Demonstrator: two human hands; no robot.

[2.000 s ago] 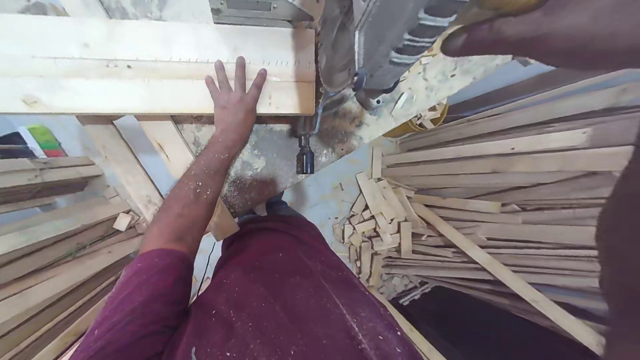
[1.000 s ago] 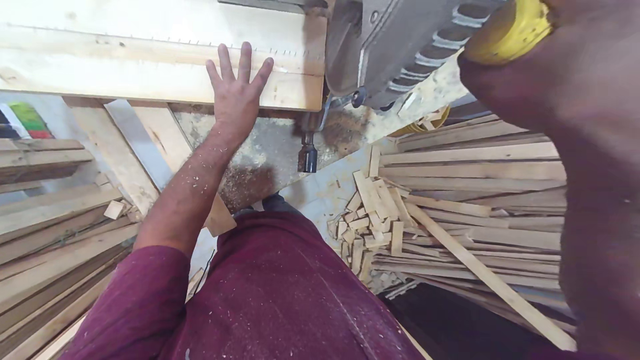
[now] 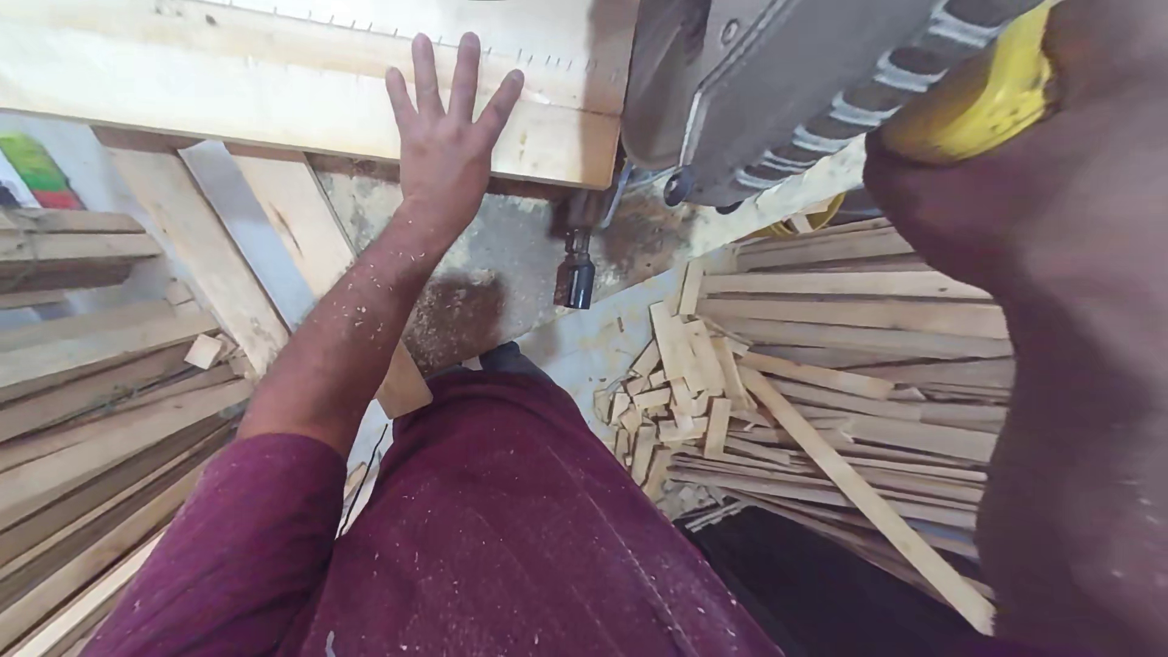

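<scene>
My left hand lies palm down with fingers spread on pale wooden boards, near their right end. The boards lie side by side, with a scale of short marks running along them. Just right of their end is a power saw with a grey guard, its round blade partly in shadow. My right hand is at the saw's yellow part, blurred and close to the camera; its fingers and grip are hidden. A black cylindrical knob sticks out below the boards' end.
Small wood offcuts lie heaped on the floor at centre right, beside stacked wooden strips. A long loose slat slants over the stack. More strips are piled at left. A yellow container stands behind the offcuts.
My right hand and arm have come lower in the view, and more of the saw's yellow part shows beside them. My left hand has stayed spread on the boards.
</scene>
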